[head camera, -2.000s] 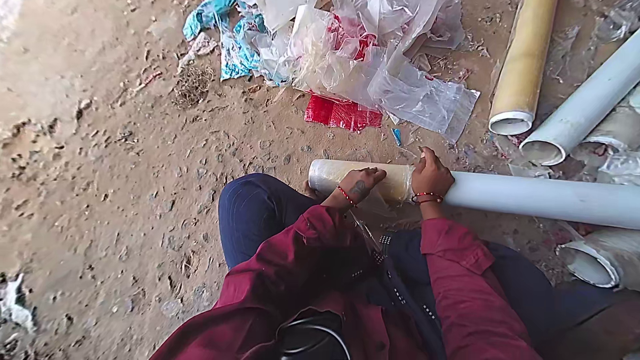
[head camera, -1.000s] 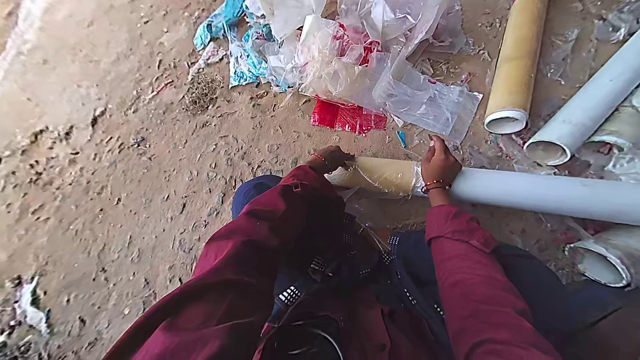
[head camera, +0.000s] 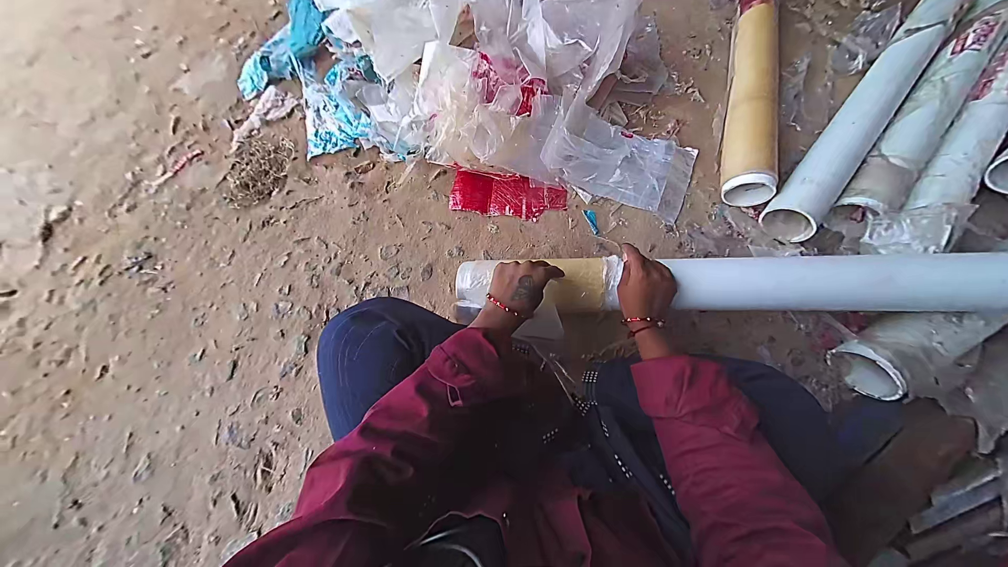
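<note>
A long tube (head camera: 835, 282) wrapped in white plastic film lies across my lap and runs out of the right edge of the view. Near its left end a tan, cardboard-like stretch shows, with clear film at the tip. My left hand (head camera: 520, 290) is closed over the tube close to that left end, and a loose flap of clear film (head camera: 542, 324) hangs below it. My right hand (head camera: 646, 285) grips the tube where the tan part meets the white film, its thumb near the film's ragged edge.
Ahead lies a heap of torn plastic film (head camera: 504, 102), with a red piece (head camera: 508, 194) at its near edge. At the right are a tan tube (head camera: 750, 102), several white-wrapped tubes (head camera: 862, 118) and another tube end (head camera: 870, 374) beside my knee. The ground is bare dirt.
My left hand was at the tube's left tip one second ago and now lies farther right along it. My right hand stays near the film's edge.
</note>
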